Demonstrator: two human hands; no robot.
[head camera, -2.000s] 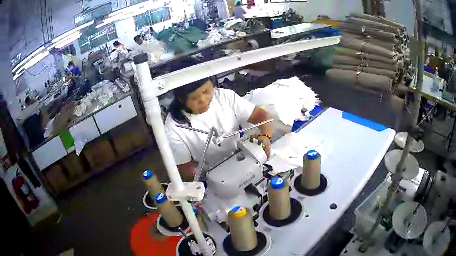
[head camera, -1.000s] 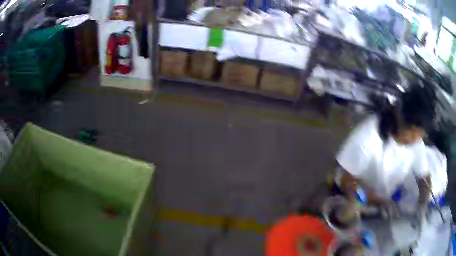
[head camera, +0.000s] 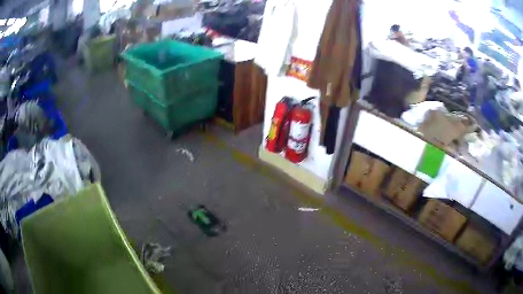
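Neither of my hands is in the picture. Nearest in front of me, at the lower left, stands a large yellow-green bin (head camera: 74, 244), cut off by the bottom edge. Its inside looks bare where it shows. A heap of pale grey cloth (head camera: 43, 169) lies behind it at the left, with blue pieces beside it. A small crumpled pale cloth or scrap (head camera: 153, 256) lies on the floor by the bin's right side.
A green wheeled bin (head camera: 175, 86) stands across the aisle. Two red fire extinguishers (head camera: 298, 131) stand by a white pillar with brown garments (head camera: 337, 51) hanging. A shelf bench (head camera: 395, 138) holds cardboard boxes. The floor has a green arrow mark (head camera: 203, 219).
The view has swung left, away from the seated co-worker, sewing machine and thread cones. The yellow-green bin, first seen a second ago, now sits lower left; the green wheeled bin shows fully.
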